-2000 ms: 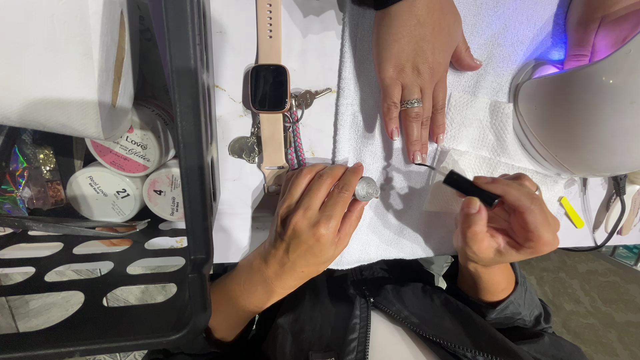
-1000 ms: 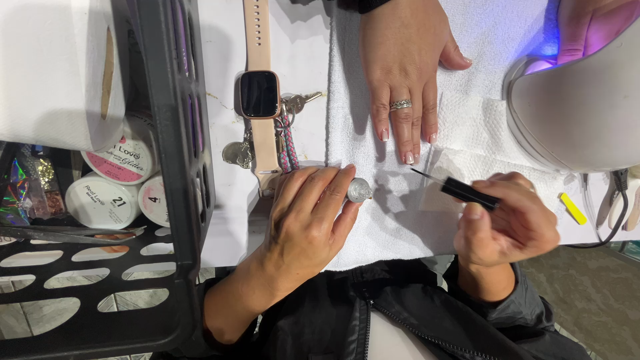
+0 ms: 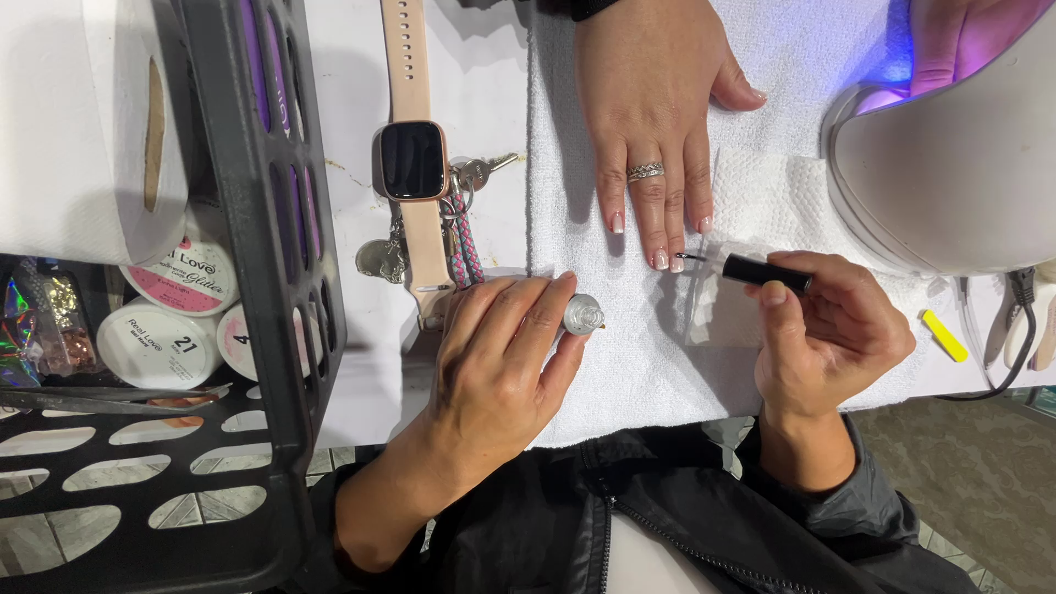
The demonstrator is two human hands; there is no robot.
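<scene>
My left hand [image 3: 503,363] holds a small clear bottle of nail polish [image 3: 582,314] between thumb and fingers over the edge of the white towel [image 3: 627,388]. In my right hand [image 3: 833,330] is the black cap of a nail polish brush [image 3: 767,272]. Its thin brush tip points left and is at a fingernail of the other person's hand [image 3: 652,99]; whether it touches cannot be told. That hand lies palm down on the towel, with a silver ring on one finger and light, shiny nails.
A white nail lamp [image 3: 957,157] glows blue-violet over the person's other hand [image 3: 949,41]. Beside it lie a paper towel [image 3: 767,190], a yellow strip [image 3: 944,336] and a black cable [image 3: 1023,346]. Left are a smartwatch [image 3: 412,161], keys [image 3: 487,172] and a black plastic basket [image 3: 289,330] holding jars [image 3: 157,342].
The brush was on a fingertip two seconds ago, stood slightly off the nails one second ago, and is at a nail again. My left hand still holds the bottle.
</scene>
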